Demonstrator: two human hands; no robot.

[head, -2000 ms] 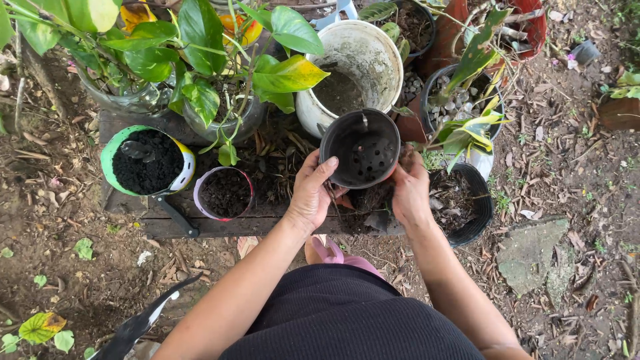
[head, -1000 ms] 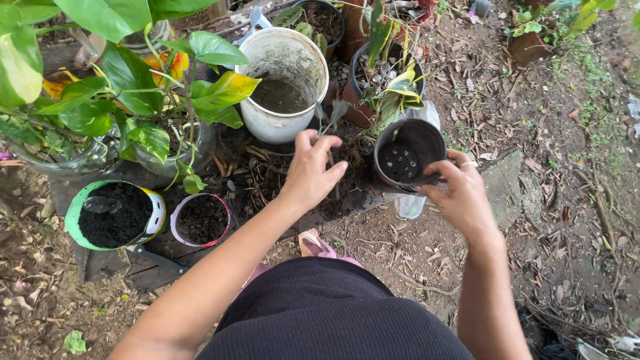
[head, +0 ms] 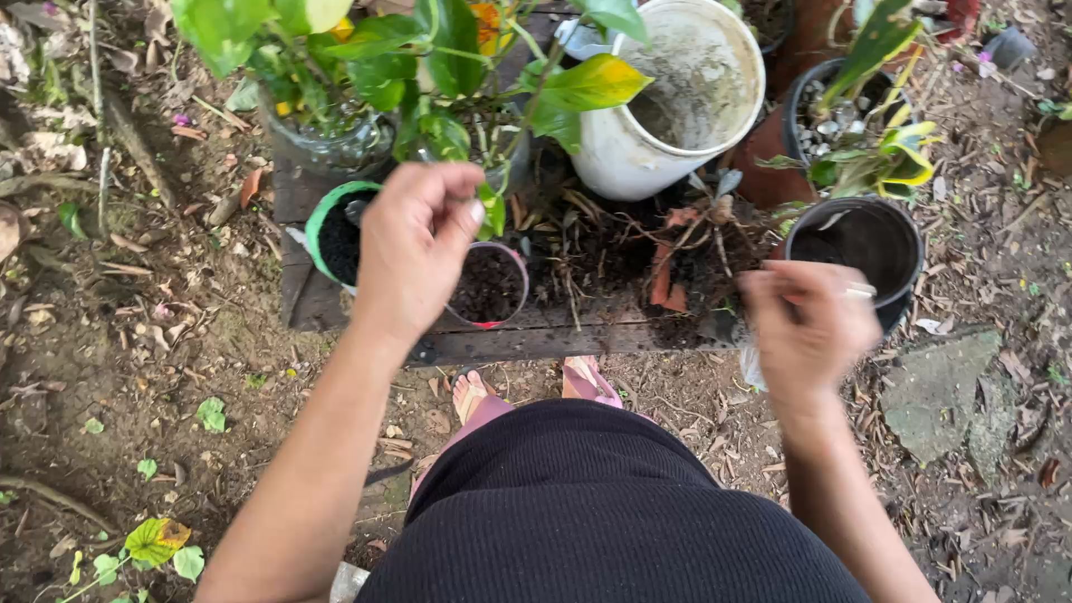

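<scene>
My left hand (head: pixel 423 247) is raised over the green-rimmed pot of dark soil (head: pixel 337 239), its thumb and fingers curled close together; whether anything is between them does not show. Beside it sits a small pink-rimmed pot of soil (head: pixel 488 286). My right hand (head: pixel 808 322), blurred, hovers at the near left side of the black plastic pot (head: pixel 856 243), and its fingertips' contents cannot be made out. Between the hands, uprooted plants with bare roots (head: pixel 712 222) and loose soil lie on the wooden bench (head: pixel 536 342). A dirty white bucket (head: pixel 670 92) leans behind them.
Leafy pothos in a glass container (head: pixel 331 138) stands at the back left, its leaves hanging over the bench. A potted plant with pebbles (head: pixel 829 126) is at the back right. A flat stone slab (head: pixel 942 394) lies on the littered ground at right.
The black pot, held in both hands at first and then in my right hand, now stands at the right, released. My left hand has moved left from the roots to above the green-rimmed pot.
</scene>
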